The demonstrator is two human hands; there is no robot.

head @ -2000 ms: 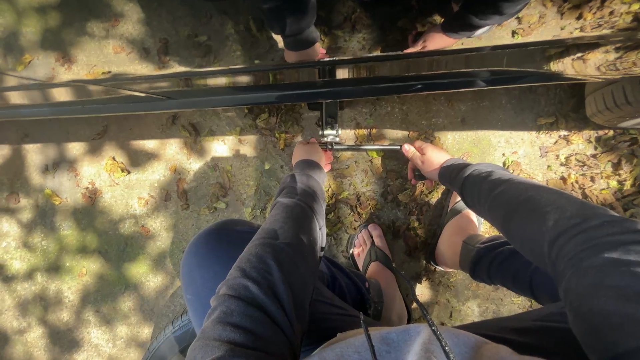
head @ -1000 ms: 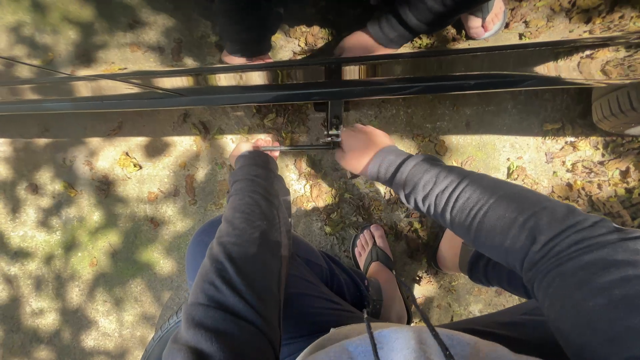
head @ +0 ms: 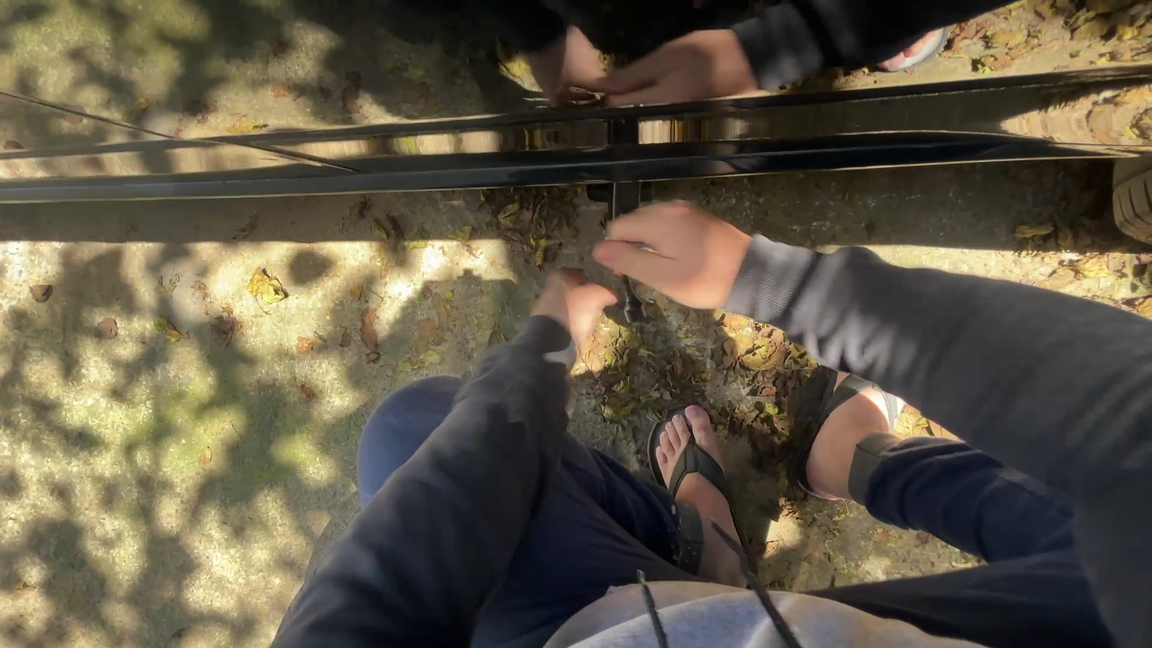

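A dark metal bar tool [head: 632, 301], which looks like a wrench or crank, points toward me from a jack-like metal part [head: 625, 193] at the lower edge of a glossy black car body [head: 450, 171]. My right hand [head: 675, 254] lies over the middle of the tool, thumb and fingers bent and blurred; whether it grips the tool is hidden. Just left of the tool's near end is my left hand [head: 578, 301], its thumb apart from the fingers, with nothing seen in it. The joint between tool and jack-like part is covered by my right hand.
The car's shiny panel mirrors my hands and sleeves. A tire [head: 1132, 200] shows at the right edge. Dry leaves [head: 765, 355] lie on the sunlit concrete ground [head: 180, 405]. My sandalled foot [head: 688, 450] and my knees are close below the hands.
The bar tool lay sideways, pointing right, then left, with both hands at it; now it points toward me. My left hand has moved right, away from where it held the tool's end.
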